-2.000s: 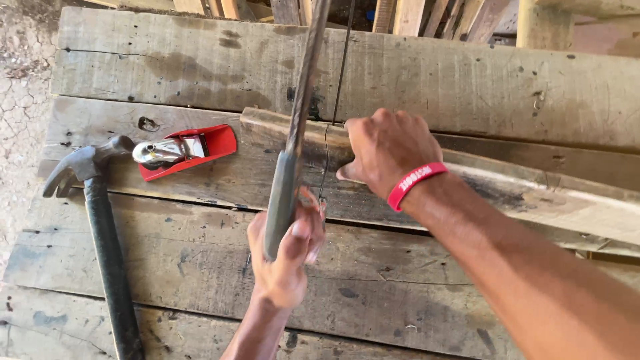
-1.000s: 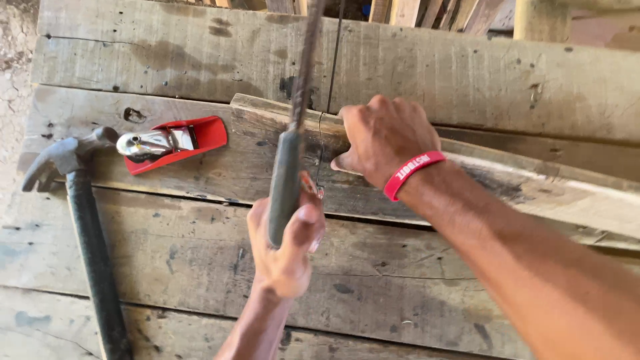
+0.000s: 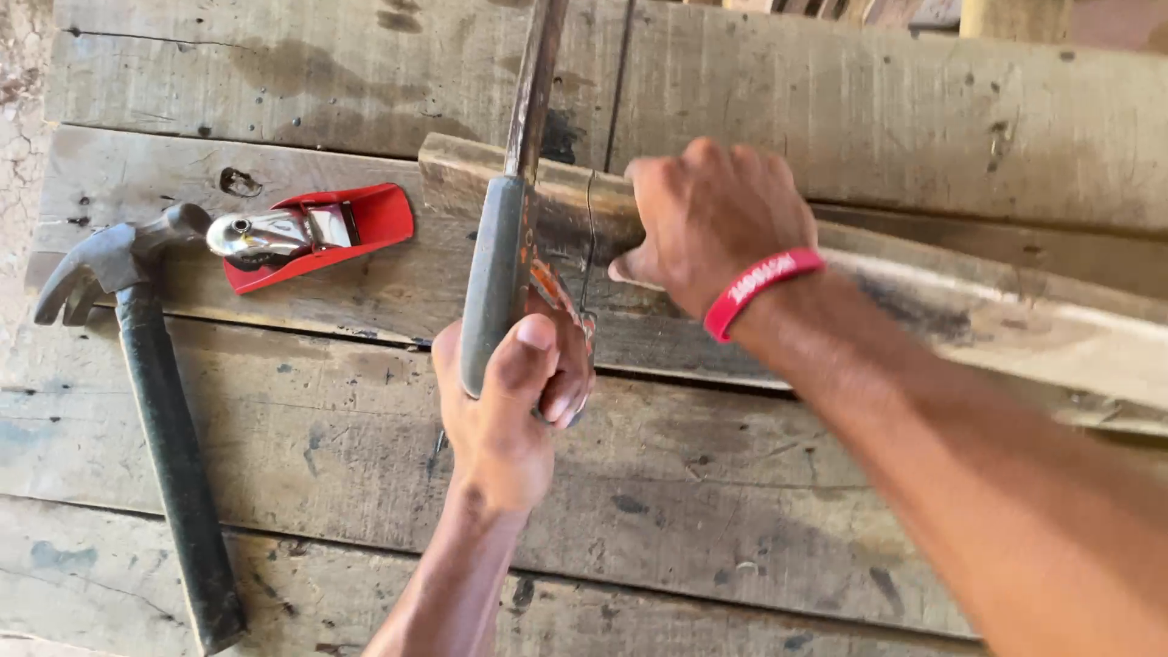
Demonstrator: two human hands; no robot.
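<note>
My left hand (image 3: 511, 392) grips the grey and orange handle of a hacksaw (image 3: 493, 274). Its dark, worn frame bar runs up past the top of the view, and what looks like its thin blade, seen edge-on, crosses a long wooden board (image 3: 995, 310) near the board's left end. Just right of that line, my right hand (image 3: 721, 219) presses on and grips the board, knuckles up and thumb on the near side. A red wristband (image 3: 762, 287) is on my right wrist. My fingers hide part of the saw handle; the blade's contact with the wood is hard to make out.
Left of the board, a small red block plane (image 3: 310, 233) with a shiny metal cap lies on the plank tabletop (image 3: 730, 511). A claw hammer (image 3: 173, 392) with a dark handle lies beside it. Several pieces of timber (image 3: 1013, 18) show beyond the far edge.
</note>
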